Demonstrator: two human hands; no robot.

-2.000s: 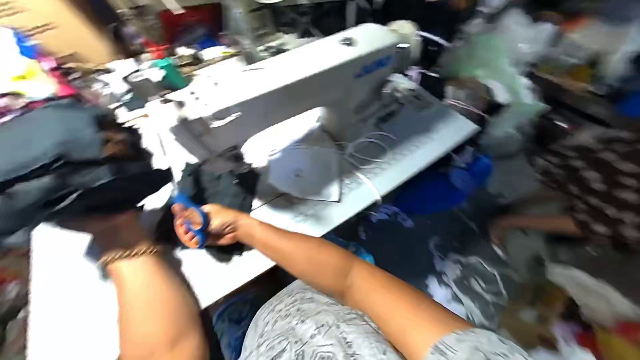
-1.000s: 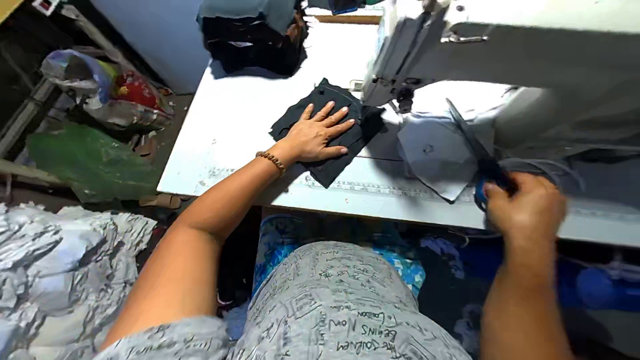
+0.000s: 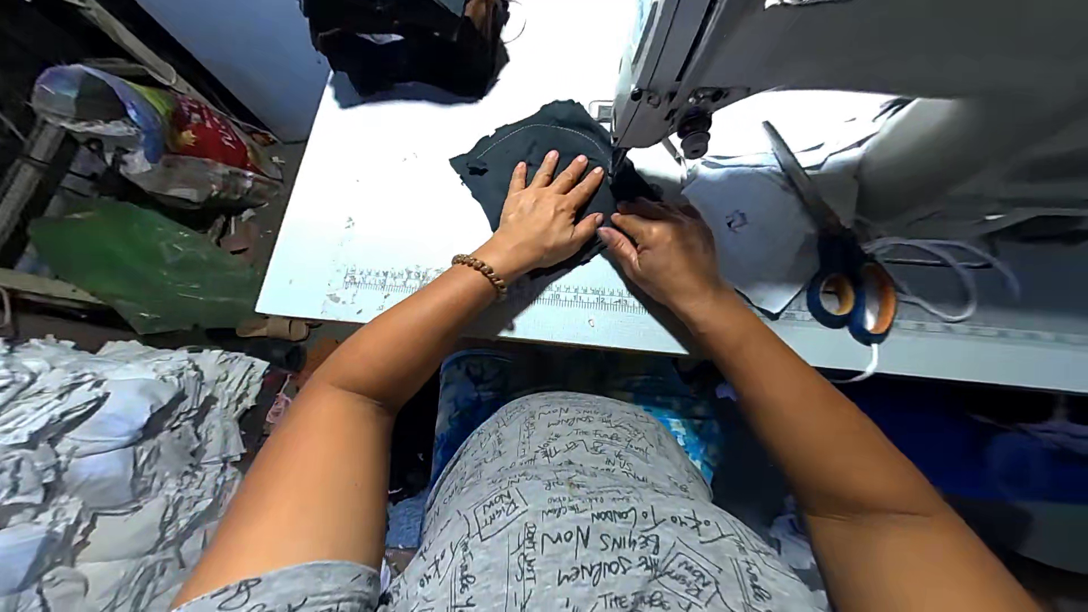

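Observation:
Dark fabric pieces (image 3: pixel 544 140) with a curved line of light stitching lie on the white sewing table (image 3: pixel 382 195), at the needle area of the sewing machine (image 3: pixel 680 76). My left hand (image 3: pixel 548 212) rests on the fabric with spread fingers. At the fabric's right edge, beside the needle, my right hand (image 3: pixel 667 246) pinches it between thumb and fingers; the fingertips are partly hidden. Scissors with blue and orange handles (image 3: pixel 850 280) lie to the right, their blades partly over pale fabric pieces (image 3: pixel 748 221).
A stack of dark fabric (image 3: pixel 408 51) is at the table's back left. White cord (image 3: pixel 960 272) lies by the scissors. Left of the table are a green plastic sheet (image 3: pixel 144 263), a plastic bag of scraps (image 3: pixel 204 127) and a large pile of pale cloth pieces (image 3: pixel 110 459).
My right hand has let go of the scissors, which now lie on the table, and has moved left to the dark fabric. My left hand remains on the fabric.

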